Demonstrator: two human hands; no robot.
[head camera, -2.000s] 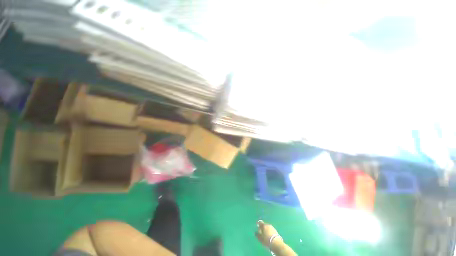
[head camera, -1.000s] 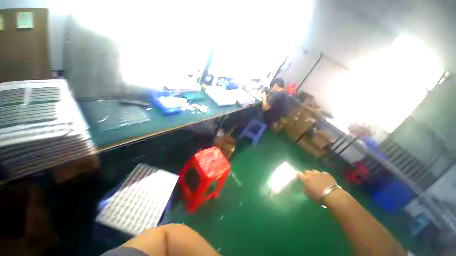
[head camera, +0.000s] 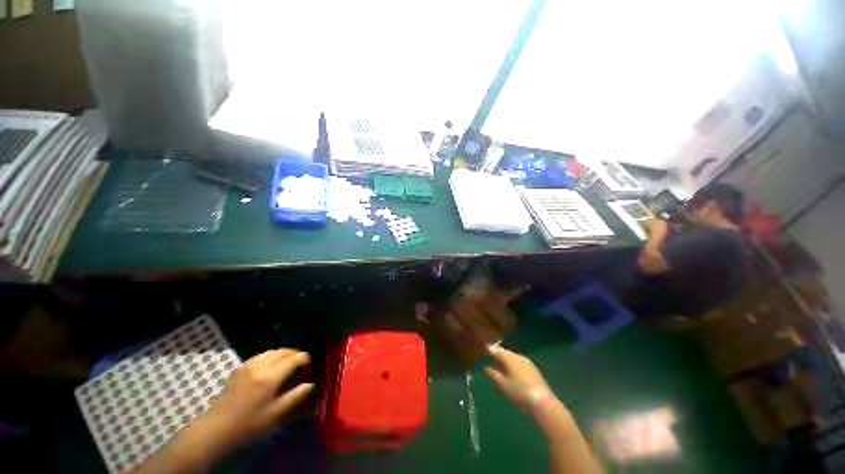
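My left hand (head camera: 269, 384) is in front of me at the lower left, over the right edge of a white tray (head camera: 153, 393) with a grid of dark round cells. Its fingers are apart and it holds nothing that I can see. My right hand (head camera: 519, 375) is low to the right of a red stool (head camera: 382, 384), fingers partly bent and slightly blurred. Something small and pale shows at its fingertips; I cannot tell whether it is held. The stool stands between my hands, and neither hand touches it.
The bench (head camera: 278, 250) bears a blue bin (head camera: 299, 220) of white pieces, a loose heap (head camera: 350, 199), a part-filled panel (head camera: 401, 228), green panels (head camera: 404, 188) and a white stack (head camera: 488, 204). More boards (head camera: 46, 185) are stacked left. A person (head camera: 695, 250) sits right, near a blue stool (head camera: 593, 313).
The view has turned to the bench and the red stool is now central. My left hand has come into view. My right hand sits lower and further left in the picture.
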